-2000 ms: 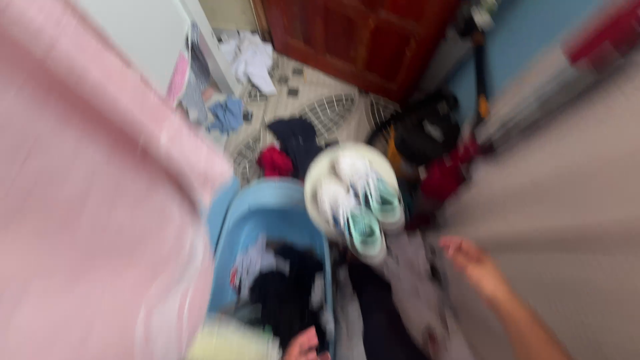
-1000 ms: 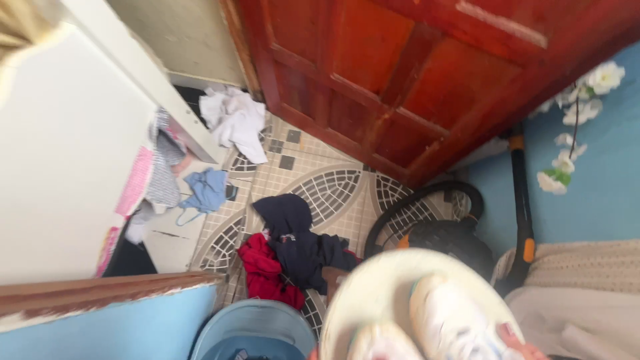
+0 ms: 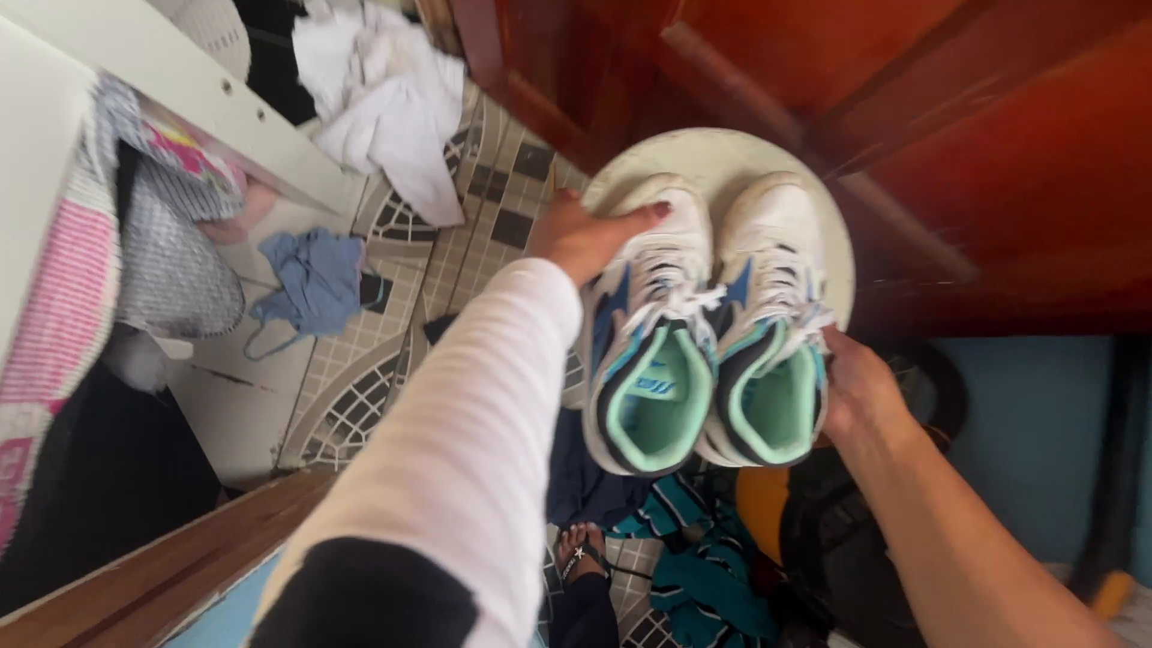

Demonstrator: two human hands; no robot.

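A pair of white sneakers with mint-green linings, the left shoe (image 3: 661, 261) and the right shoe (image 3: 774, 243), rests side by side on a round cream stool (image 3: 711, 148), toes away from me. My left hand (image 3: 589, 234) grips the stool's left edge, its thumb lying over the left shoe's toe. At the right edge, beside the right shoe's heel, my right hand (image 3: 855, 382) holds on; its fingertips are partly hidden. The stool is above the tiled floor, close to a red-brown wooden door (image 3: 945, 135).
White cloth (image 3: 387, 99) and a blue garment (image 3: 315, 279) lie on the floor at left. Below the stool are a teal striped garment (image 3: 711, 576), dark cloth (image 3: 589, 477) and a black-and-orange vacuum cleaner (image 3: 837, 531). My sandalled foot (image 3: 580, 549) stands among them.
Two seconds ago the stool with the shoes stood beyond my hands, beside the blue tub; now both hands hold it up near the door. The view has moved forward, and the tub is out of sight.
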